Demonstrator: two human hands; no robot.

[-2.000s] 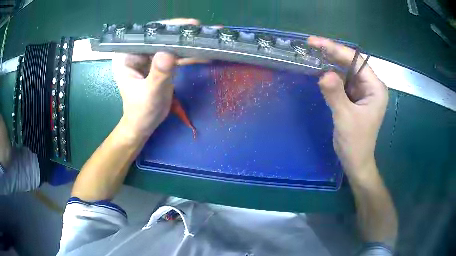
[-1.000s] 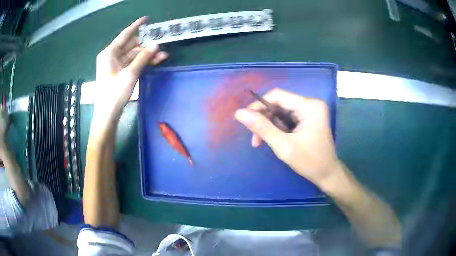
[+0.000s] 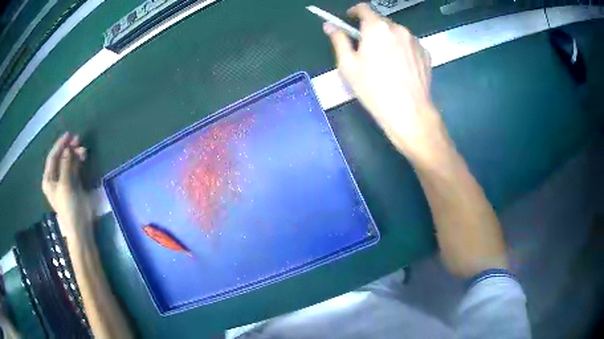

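Note:
The blue tray (image 3: 285,172) lies tilted on the green surface, with tiny red-orange grains (image 3: 210,173) scattered over its middle and upper left. A red-orange fish-shaped item (image 3: 162,237) lies at its lower left. My right hand (image 3: 387,69) is beyond the tray's upper right corner and holds the thin, pale tweezers (image 3: 333,21), tips pointing up and left. My left hand (image 3: 65,169) is left of the tray above the black strips, fingers loosely curled, with nothing visible in it. A strip module (image 3: 149,21) lies at the upper left, away from both hands.
Dark strips (image 3: 40,278), some with silver round parts, lie packed at the lower left, partly behind my left forearm. A white rail (image 3: 477,48) crosses the green surface (image 3: 265,43). Part of another strip (image 3: 392,5) shows at the top edge. A dark object (image 3: 568,56) lies far right.
My left hand has let go of the strip module and moved down-left. My right hand has moved from over the grains to beyond the tray with the tweezers. The view has turned.

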